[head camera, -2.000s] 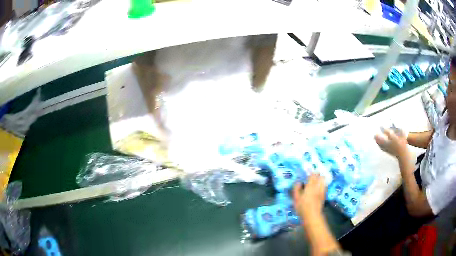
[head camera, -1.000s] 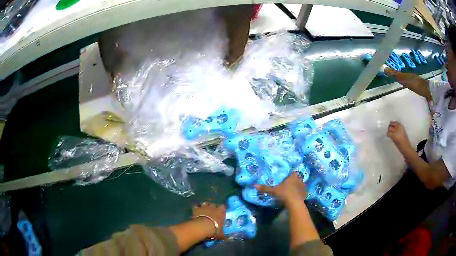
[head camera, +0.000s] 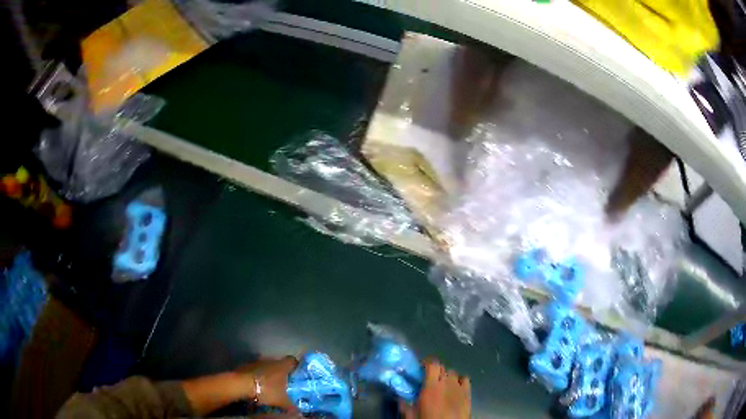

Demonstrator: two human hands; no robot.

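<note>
My left hand, with a bracelet at the wrist, is at the bottom centre-left and grips a bagged blue product at its left side. My right hand, cut off by the bottom edge, holds another bagged blue product at its right side. The two pieces are side by side over the dark green bench. More bagged blue products lie in a group at the lower right. One more piece lies by the heap of clear bags.
A single blue product lies at the left end of the bench. A brown carton with blue pieces stands at the lower left. A yellow-orange envelope is at the upper left. Loose clear film lies over the pale rail. A white shelf edge crosses above.
The view has swung left, so the bag heap and blue group sit further right. My hands, earlier at the group, are now apart from it with a blue piece each.
</note>
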